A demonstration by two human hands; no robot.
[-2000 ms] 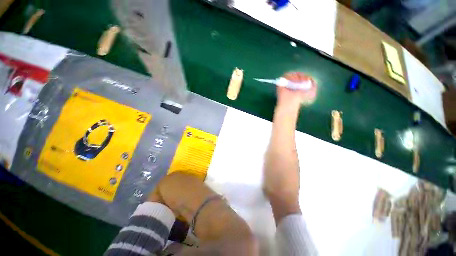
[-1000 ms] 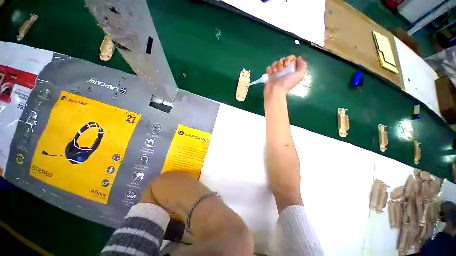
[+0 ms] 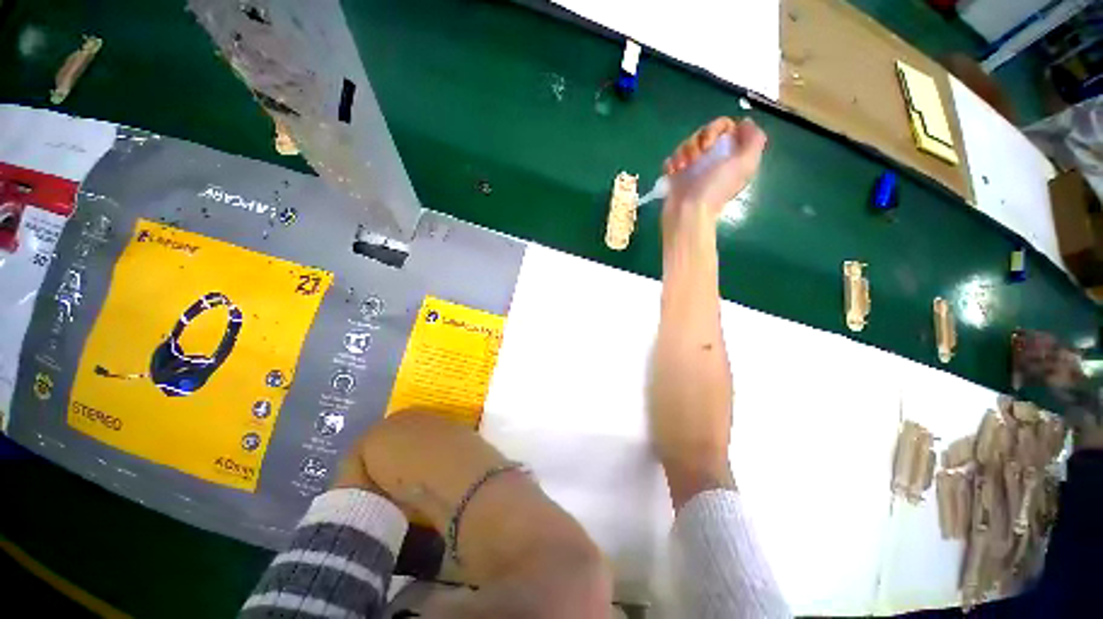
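My right hand [image 3: 716, 167] is closed around a small white glue bottle [image 3: 723, 150] over the green conveyor belt. Its pale nozzle points left and its tip is at the right side of a beige moulded part [image 3: 622, 212], which lies lengthwise on the belt; whether they touch is unclear. My left hand [image 3: 417, 466] is low at the left, bent over near a striped sleeve, with a bracelet on the wrist; its fingers are hidden.
More beige parts [image 3: 856, 295] lie spaced along the belt [image 3: 508, 109]. A grey metal post [image 3: 317, 115] stands at upper left. Blue pieces [image 3: 885, 190] lie across the belt. A beige heap [image 3: 998, 484] is at right, beside another person's hand [image 3: 1050, 363].
The beige part and my right hand with the bottle have shifted right together. A blue piece with a white end now shows at the top. Another person's hand has come in at the right.
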